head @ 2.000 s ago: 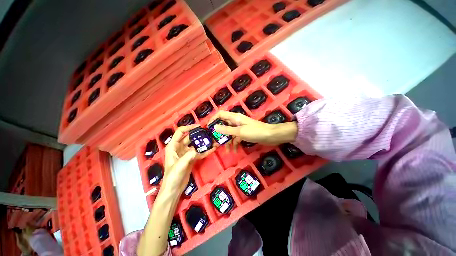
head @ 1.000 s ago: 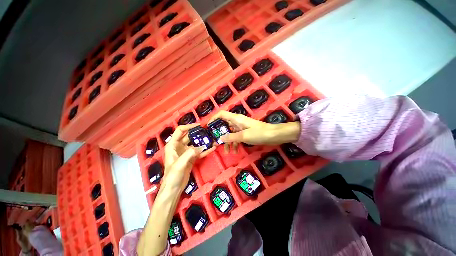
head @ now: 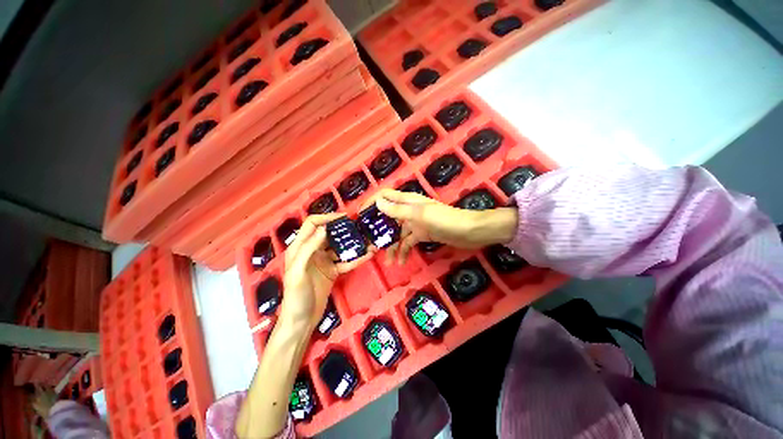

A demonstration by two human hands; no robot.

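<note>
My left hand (head: 311,267) holds a black smartwatch body (head: 345,239) by its edges, its screen lit with rows of whitish text on dark. My right hand (head: 416,221) holds a second smartwatch body (head: 379,225) beside it, its screen showing purple-white items on dark. The two watches are side by side above the orange-red foam tray (head: 399,322). In the tray's near row, two face-up watches (head: 381,343) show green-and-white graphics. Face-down watches (head: 467,279) fill pockets to the right. Two pockets below the hands are empty.
Stacked orange-red trays (head: 283,163) stand behind the work tray, the top one holding black watches. A left side tray (head: 129,343) holds one row of watches. A right rear tray (head: 446,77) lies on the white bench top (head: 618,86). Another person's hand and sleeve (head: 73,420) show at the lower left.
Both screens have changed: the left-hand watch now shows text rows, and the right-hand one went from green-and-white graphics to purple-white items. The right thumb has moved up off the screen's lower part.
</note>
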